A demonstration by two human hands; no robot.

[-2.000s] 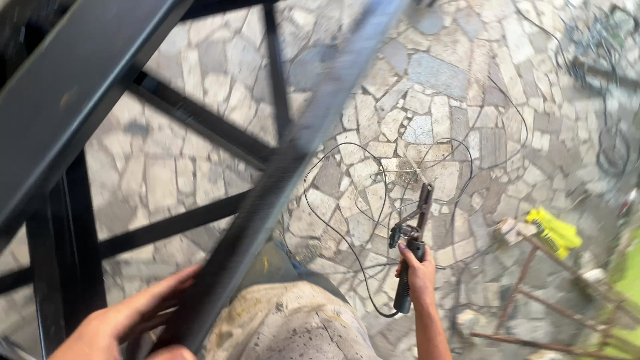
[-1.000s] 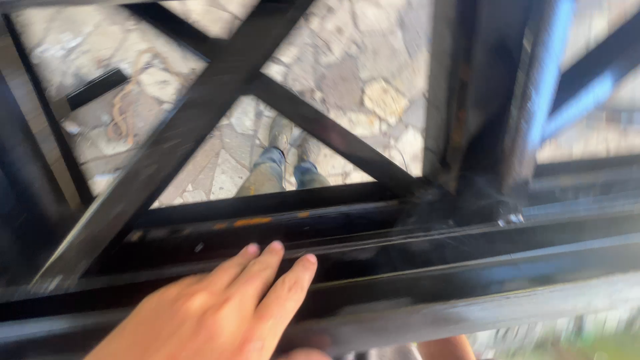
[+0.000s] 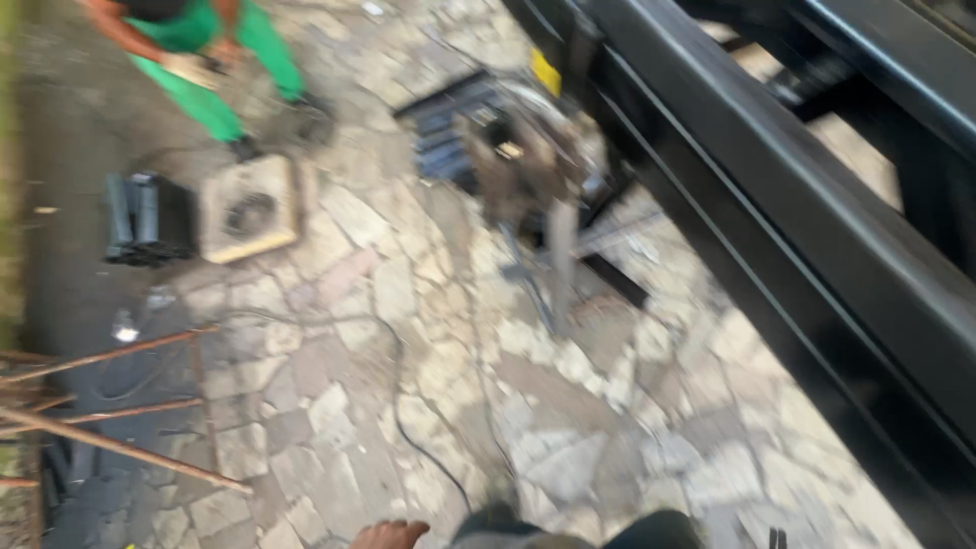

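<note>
At the bottom edge, left of my knees, the fingers of my left hand (image 3: pixel 390 534) show over the paving; the rest of it is cut off, and nothing is seen in it. My right hand is out of view. A small dark two-pronged tip (image 3: pixel 777 538) pokes up at the bottom right, too little of it visible to name. A black painted steel beam (image 3: pixel 762 252) of a large welded frame runs diagonally down the right side, apart from my left hand. The picture is blurred.
A person in green trousers (image 3: pixel 206 84) stands at the upper left near a pale square slab (image 3: pixel 252 210) and a bundle of dark bars (image 3: pixel 149 221). Rusty rods (image 3: pixel 130 450) stick out at lower left. Cables (image 3: pixel 398 396) cross the stone paving (image 3: pixel 328 457). A blurred brown machine (image 3: pixel 526 168) stands upper centre.
The view has swung widely. My left hand, on the black frame one second ago, is now low over the paving. My right hand, holding a black-handled tool two seconds ago, has left view.
</note>
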